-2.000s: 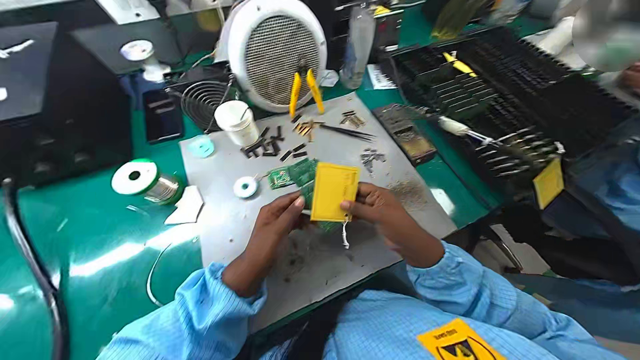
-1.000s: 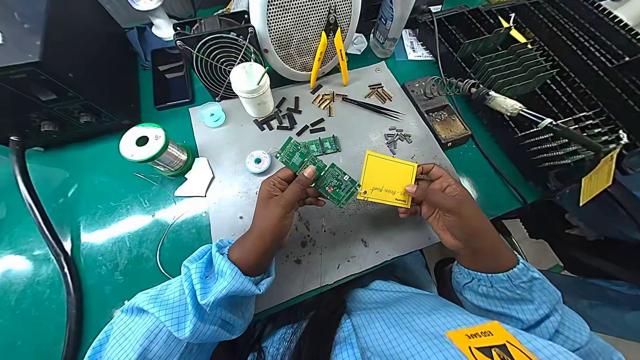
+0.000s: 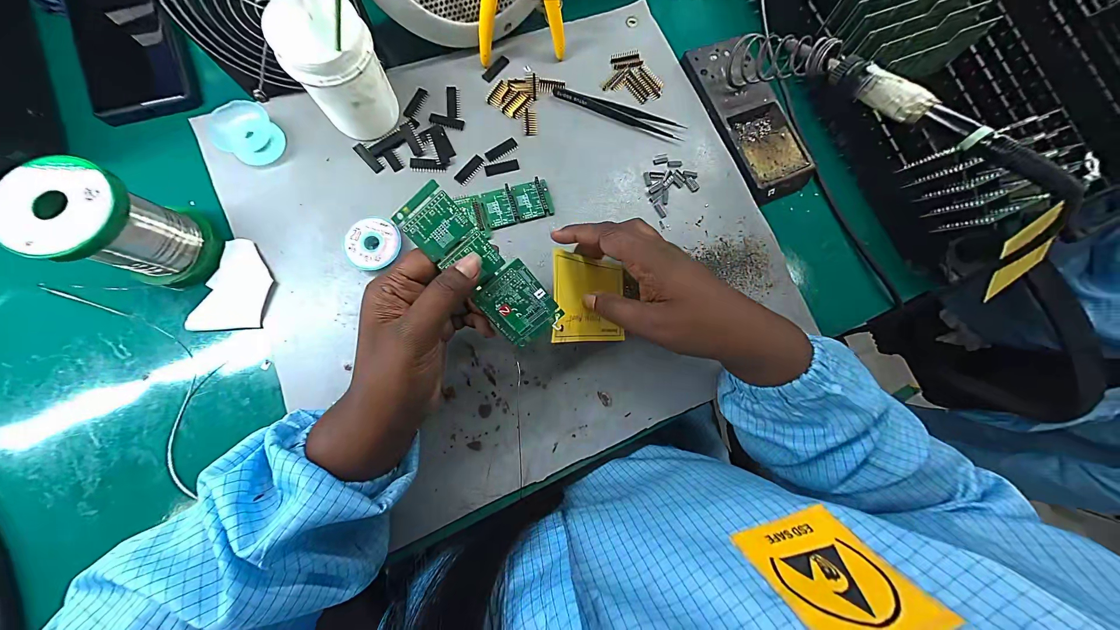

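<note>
My left hand (image 3: 411,324) grips a green printed circuit board panel (image 3: 516,302) between thumb and fingers, its sections slanting down to the right. A yellow card (image 3: 573,302) bearing writing hangs at the panel's lower right edge by a white string. Over the card's right side lies my right hand (image 3: 647,284), thumb on its face and index finger extended above it; whether the fingers pinch it is hidden. Another green board piece (image 3: 516,203) lies behind the panel. Black pin-header sockets (image 3: 429,144), gold pin headers (image 3: 516,98) and small metal crystal cans (image 3: 669,179) lie beyond.
Black tweezers (image 3: 617,114) rest on the grey mat (image 3: 341,372). A white bottle (image 3: 337,74), solder spool (image 3: 114,223) and small reel (image 3: 373,244) stand left. At right are a soldering iron (image 3: 884,87), its stand tray (image 3: 766,144) and a rack of boards (image 3: 971,175).
The yellow card, earlier held out flat by my right hand, now hangs more upright beside the panel. My right hand has shifted over it, its index finger raised off. The view has moved closer.
</note>
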